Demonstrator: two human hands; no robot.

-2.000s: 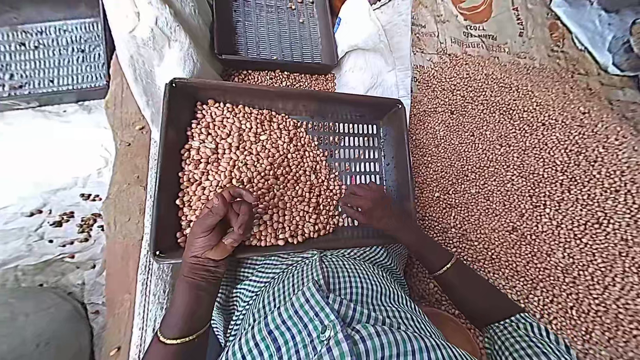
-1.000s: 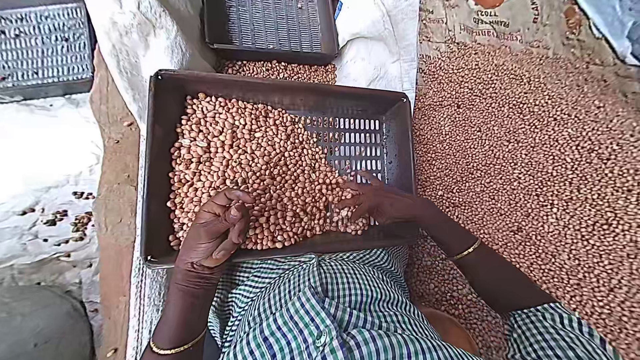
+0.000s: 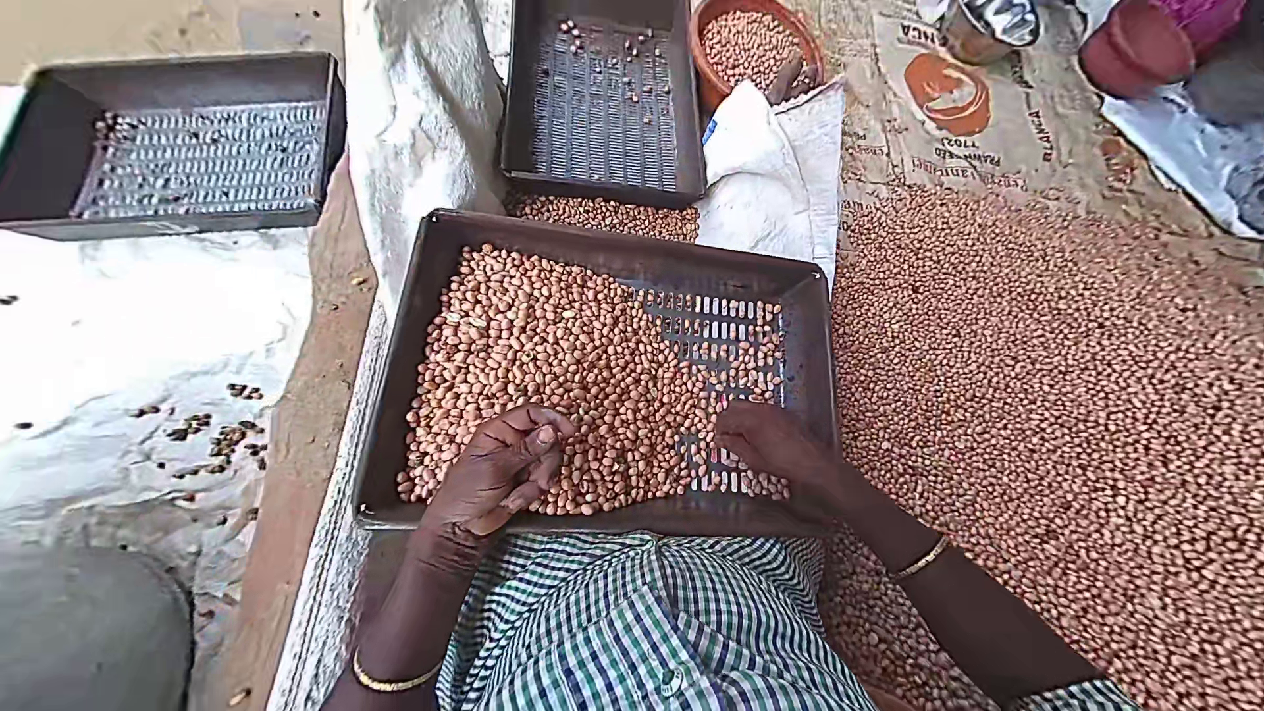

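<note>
A dark slotted plastic tray (image 3: 622, 252) rests at my lap, holding a heap of shelled peanuts (image 3: 553, 346) on its left and middle. My left hand (image 3: 502, 472) is over the heap's near edge, its fingers curled and thumb near the fingertips; whether a nut is between them cannot be told. My right hand (image 3: 770, 444) is lowered over the slotted floor at the right, fingers bent down at the edge of the heap, fingertips partly hidden. Scattered peanuts lie over the slots behind and beside it.
A second slotted tray (image 3: 604, 183) stands beyond, and a third (image 3: 197, 225) at the far left. Spread peanuts (image 3: 1047, 415) cover the sacking on the right. A round tub (image 3: 699, 59) of peanuts, a metal vessel (image 3: 990, 30) and a reddish container (image 3: 1136, 49) are at the back.
Peanuts now lie scattered over the tray's right-hand slots, which showed mostly bare before. My right hand spread its fingers at the heap's edge a second ago and is now bent down. The view has shifted.
</note>
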